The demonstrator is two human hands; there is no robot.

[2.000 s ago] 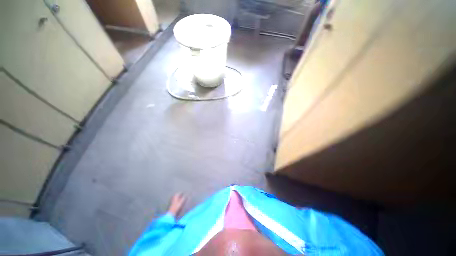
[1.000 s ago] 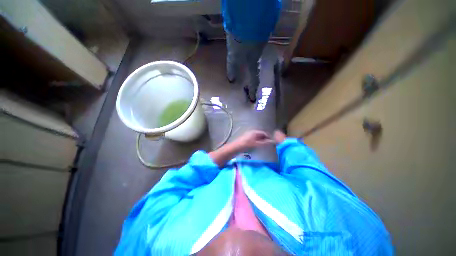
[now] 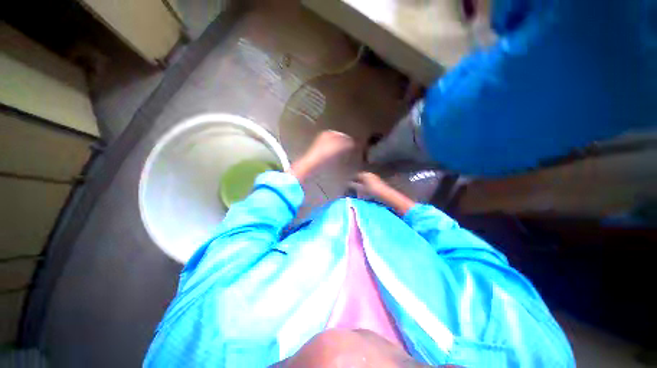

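Note:
My left hand (image 3: 325, 152) is in front of my body, just right of the white bucket's rim, blurred, its fingers curled; I cannot tell if it holds anything. My right hand (image 3: 376, 185) is lower and to the right, near the jacket's hem, small and blurred. The hands are apart. The light blue work jacket (image 3: 238, 287) with white front edging hangs over a pink shirt (image 3: 358, 295). The large white round bucket (image 3: 180, 154) stands on the floor at left, with a green item (image 3: 241, 180) inside it.
A person in a blue jacket (image 3: 533, 100) is very close at the upper right. A hose (image 3: 317, 75) lies on the grey floor beyond the bucket. Tan cubicle panels (image 3: 43, 79) line the left side. A pale ledge (image 3: 382, 29) is at the top.
The view has turned and moved forward. The other person in blue is now much nearer, at the upper right. My hands, close together a second ago, are now apart. The bucket appears closer.

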